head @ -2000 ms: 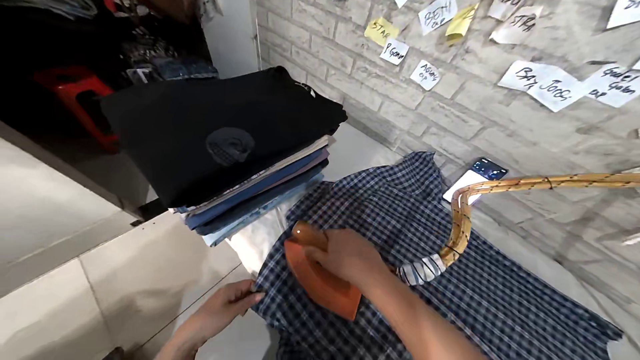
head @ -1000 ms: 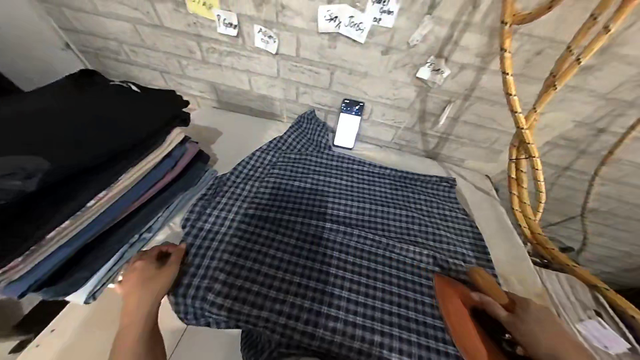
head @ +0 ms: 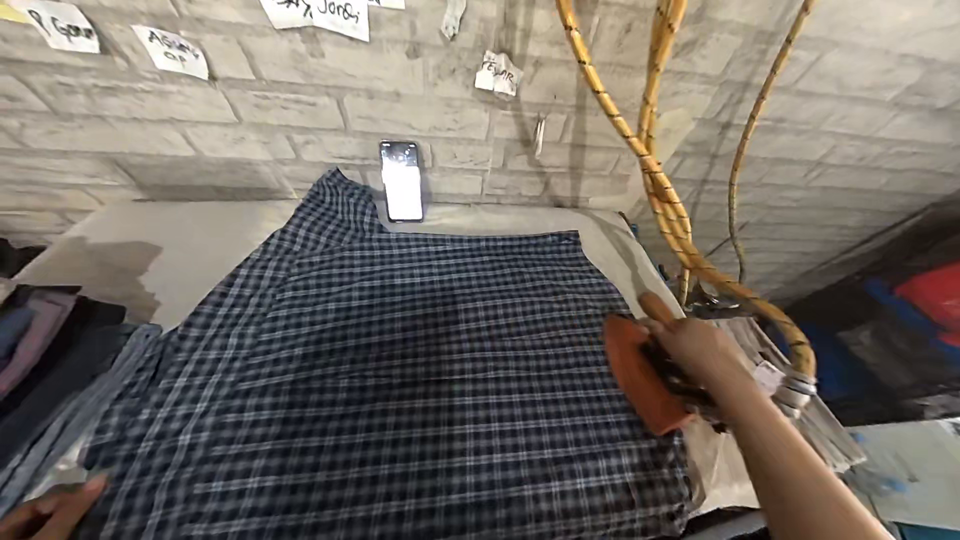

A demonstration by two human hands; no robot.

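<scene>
A dark blue and white plaid shirt lies spread over a light cloth-covered ironing surface. My right hand is closed around the wooden handle of a clothes iron with an orange body, at the right edge of the shirt. The iron's underside is hidden. My left hand is at the lower left corner of the view, its fingertips at the shirt's left edge. Whether they pinch the fabric does not show.
Folded clothes are stacked at the left. A phone leans against the brick wall, which holds handwritten paper notes. Yellow wrapped cords hang at the right, above folded fabric beside the ironing surface.
The iron was over the shirt near the folded stack two seconds ago and is now at the shirt's right edge. The shirt lies more spread out. The view has swung right.
</scene>
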